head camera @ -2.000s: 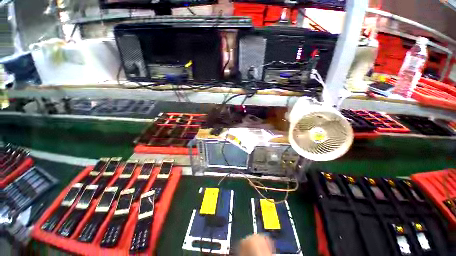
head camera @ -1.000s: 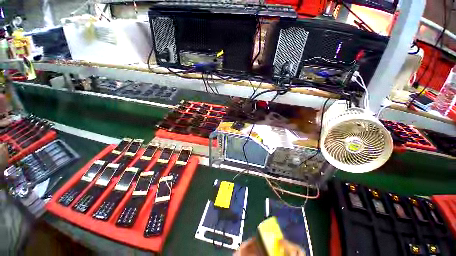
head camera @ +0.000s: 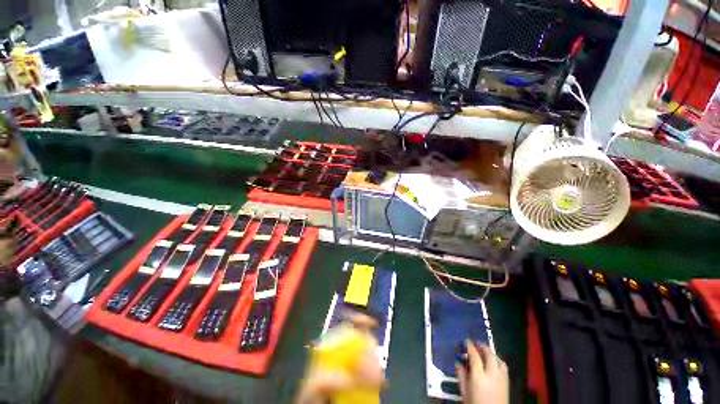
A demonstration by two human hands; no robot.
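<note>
My left hand [head camera: 347,367], blurred at the bottom centre, holds a yellow card [head camera: 344,349]. Whether a phone lies under this card is too blurred to tell. Another yellow card [head camera: 359,284] lies on the left blue test pad [head camera: 382,306], with a dark shape below it that my left hand partly covers. My right hand [head camera: 485,377] is over the lower right of the right blue test pad [head camera: 454,319], its fingertips at a small dark thing [head camera: 463,349]. Whether they grip it is unclear.
A red tray [head camera: 178,341] of keypad phones stands left, a black phone tray [head camera: 624,347] right. Behind the pads are the radio tester [head camera: 387,215], a thin copper-brown cable [head camera: 458,280] and a desk fan [head camera: 570,195].
The yellow card from the right pad was lifted and is now in my left hand, farther left. My right hand has come over the right pad. The camera view has shifted.
</note>
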